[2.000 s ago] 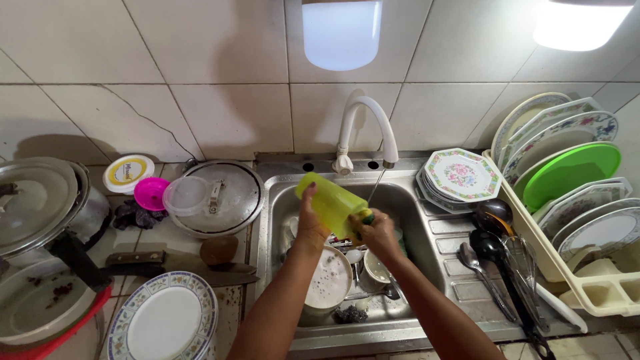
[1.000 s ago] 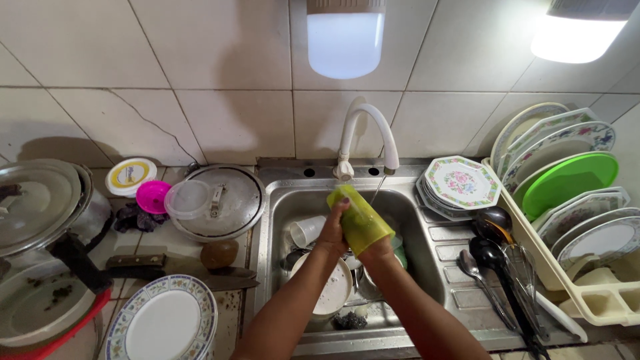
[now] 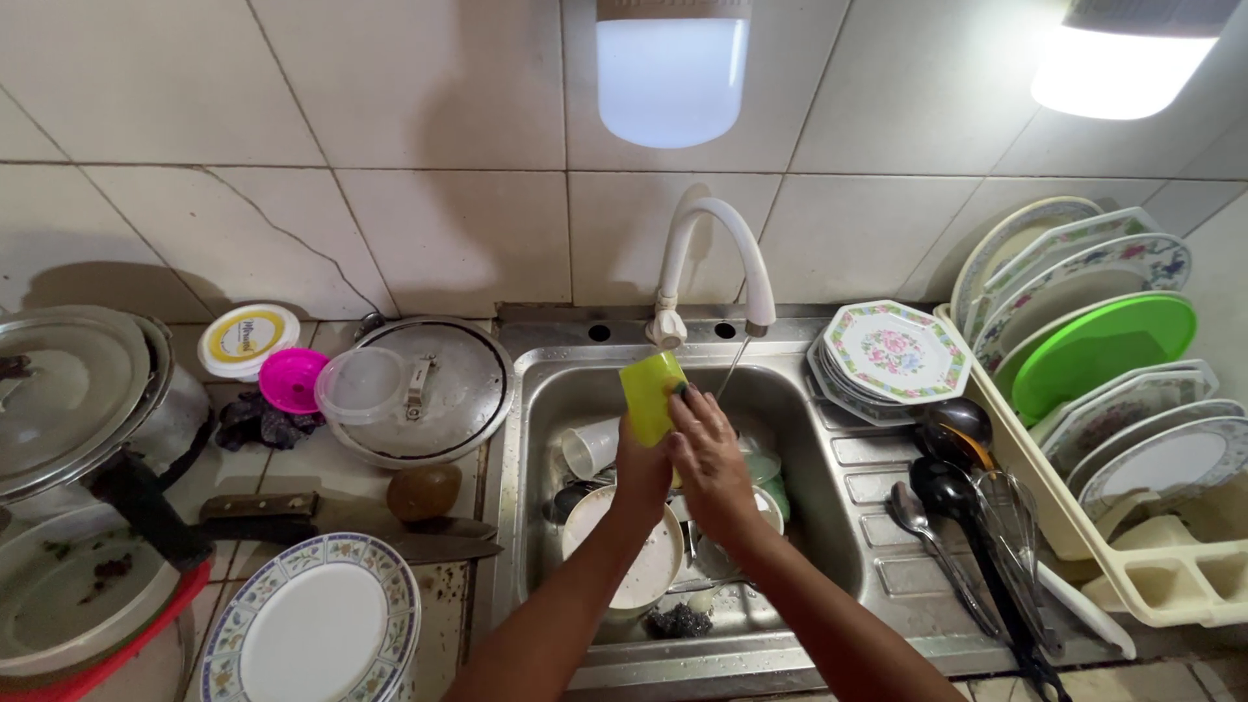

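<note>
My left hand (image 3: pixel 645 470) grips a yellow-green plastic cup (image 3: pixel 648 395) above the sink. My right hand (image 3: pixel 707 453) lies against the cup's right side, its fingers near a small dark green piece that may be a scrubber. From the white curved faucet (image 3: pixel 717 219) a thin stream of water runs down just right of the cup. Below, the steel sink basin (image 3: pixel 838 507) holds a clear plastic cup (image 3: pixel 590 448), a cream bowl (image 3: pixel 648 565), other dishes and a dark metal scouring pad (image 3: pixel 680 621).
Right: stacked octagonal plates (image 3: pixel 899 351), black ladles (image 3: pixel 946 487), a whisk (image 3: pixel 1009 517) and a cream dish rack (image 3: pixel 1038 483) with plates. Left: a pressure cooker (image 3: pixel 88 409), a pot lid (image 3: pixel 458 390), knives (image 3: pixel 439 546) and patterned plates (image 3: pixel 312 624).
The yellow-green cup has turned more upright in my hands. My right hand has moved from lower down to the cup's right side.
</note>
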